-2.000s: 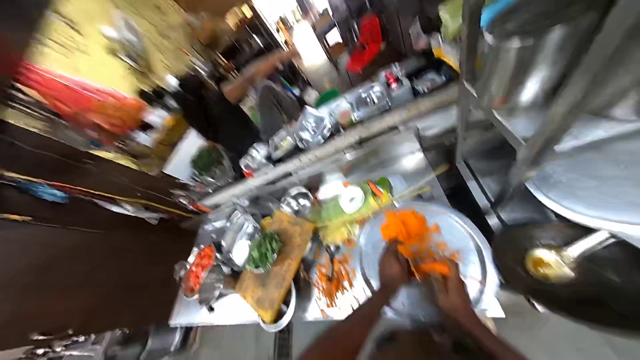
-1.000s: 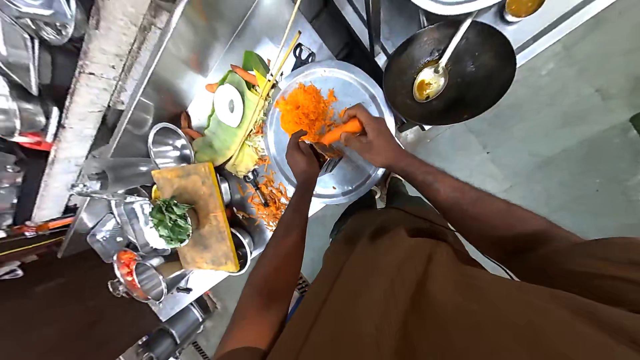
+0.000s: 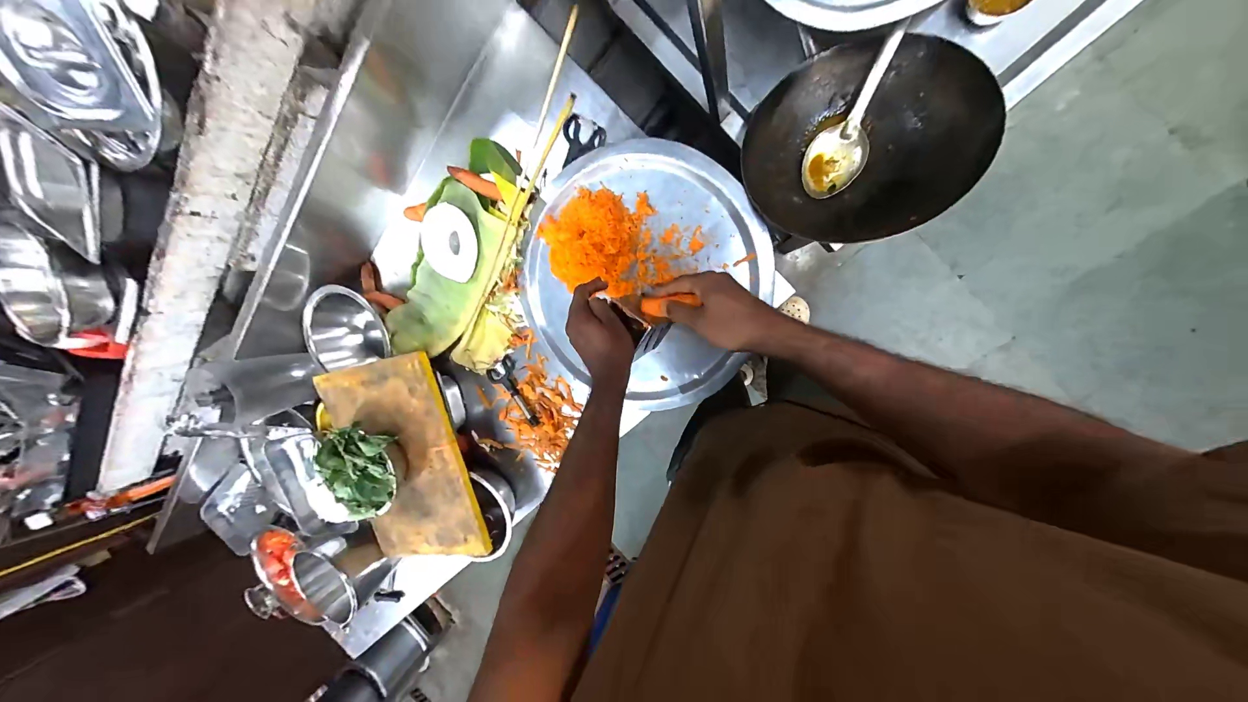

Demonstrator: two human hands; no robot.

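Observation:
A wide round metal tray (image 3: 697,375) holds a heap of grated carrot (image 3: 590,239) at its upper left, with loose shreds beside it. Over the tray my left hand (image 3: 600,331) grips a grater (image 3: 651,339), mostly hidden by my fingers. My right hand (image 3: 717,310) is closed around a carrot piece (image 3: 671,304) and presses it against the grater. Carrot peelings (image 3: 546,414) and a black-handled peeler (image 3: 515,390) lie on the counter left of the tray. Whole carrots (image 3: 476,183) rest on a green leaf beside a white radish or similar round thing (image 3: 449,242).
A black wok (image 3: 926,127) with a metal ladle (image 3: 837,161) stands upper right. Left are a wooden board (image 3: 419,487), a steel bowl (image 3: 346,331), leafy greens (image 3: 356,471) and a container of chopped red pieces (image 3: 278,561). Black-handled scissors (image 3: 582,136) lie above the tray.
The view has swung strongly since two seconds ago. In the last second my right hand has shifted slightly down along with the carrot, and the carrot piece shows less beyond my fingers.

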